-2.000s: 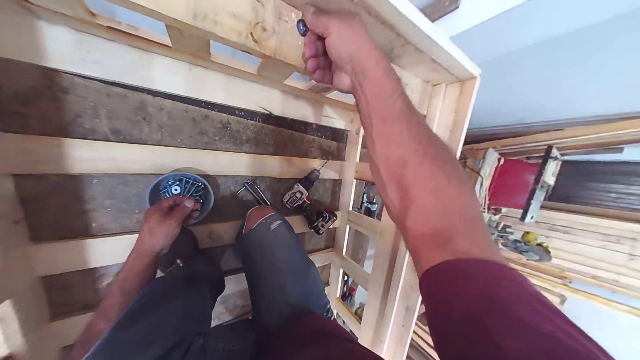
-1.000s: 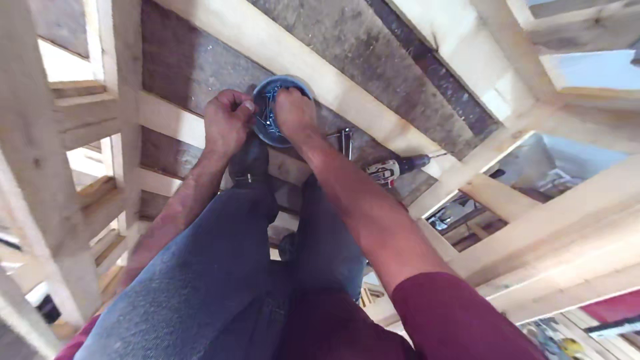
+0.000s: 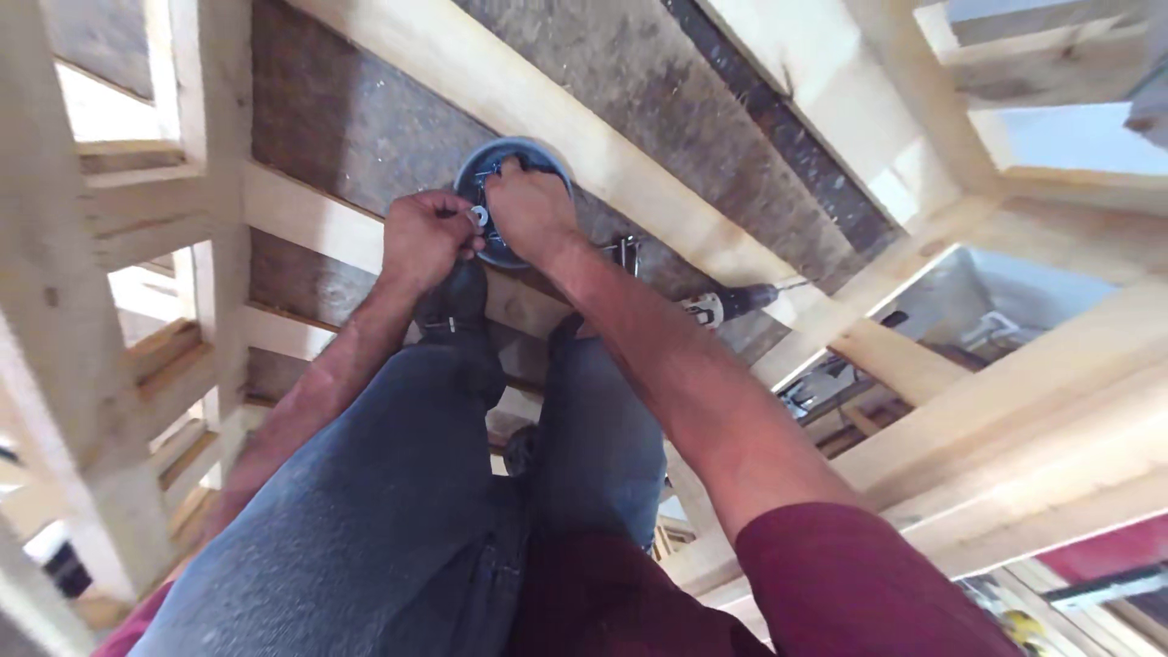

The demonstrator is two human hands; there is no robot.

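Note:
A round bowl point(image 3: 514, 146) of bolts and washers stands low between wooden slats, just beyond my boots. At its left rim my left hand point(image 3: 427, 239) pinches a pale metal washer point(image 3: 479, 216) between thumb and fingers. My right hand point(image 3: 532, 212) reaches into the bowl from the right, its fingertips down among the bolts; whether they grip anything is hidden. Right of the bowl lie metal fasteners or bits point(image 3: 628, 253). A cordless drill point(image 3: 721, 306) with a long bit lies farther right, partly behind my right forearm.
Pale wooden slats point(image 3: 584, 114) cross the dark, stained floor point(image 3: 401, 119). An upright slatted wooden frame point(image 3: 224, 119) stands at the left, and thick boards point(image 3: 1022, 392) run along the right. More tools point(image 3: 798, 399) show through a gap there.
My right hand has come down from the upper frame, where it held a small dark object, into the bowl. My left hand has moved from inside the bowl to its left rim. The view has turned.

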